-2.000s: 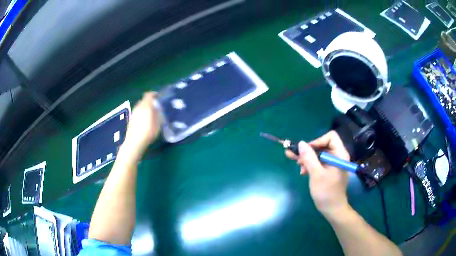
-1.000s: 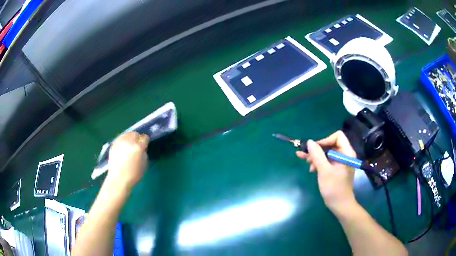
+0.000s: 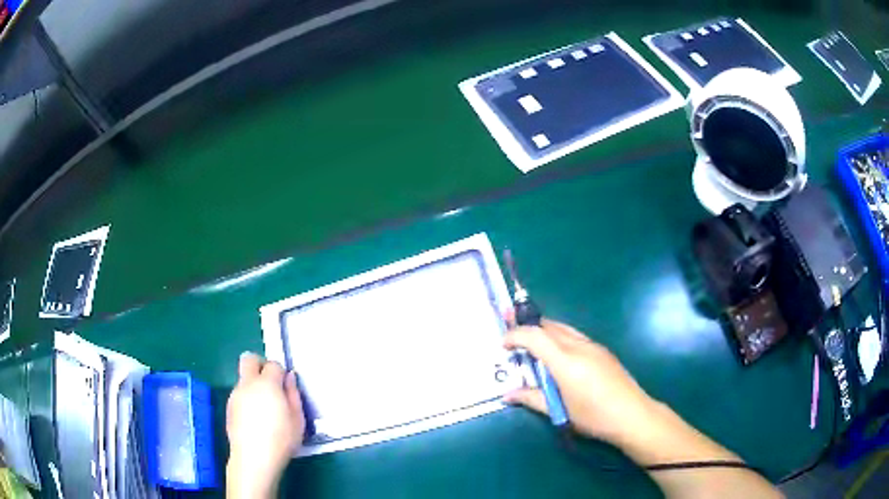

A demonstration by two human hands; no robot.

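Observation:
A panel sheet (image 3: 400,341) with a white border, dark outline and glaring white centre lies in front of me on the green bench. A small ring shows near its lower right corner. My left hand (image 3: 265,414) holds its left edge, fingertips on the border. My right hand (image 3: 570,380) is at its right edge, holding the soldering iron (image 3: 548,387) by its blue handle. The iron's thin tip points up and away, beside the sheet's upper right corner. Some right fingers touch the sheet's edge.
Dark panels with pale squares (image 3: 575,97) lie along the far side. A white round hood (image 3: 749,136) stands at right above a black stand (image 3: 726,258) and black box. A blue parts bin (image 3: 868,185) is far right. A small blue tray (image 3: 180,429) and panel stack (image 3: 93,419) are at left.
The panel sheet from the left has come to the front, now lying with its white face up. My left hand moved down with it. My right hand moved left and nearer, to the sheet's edge.

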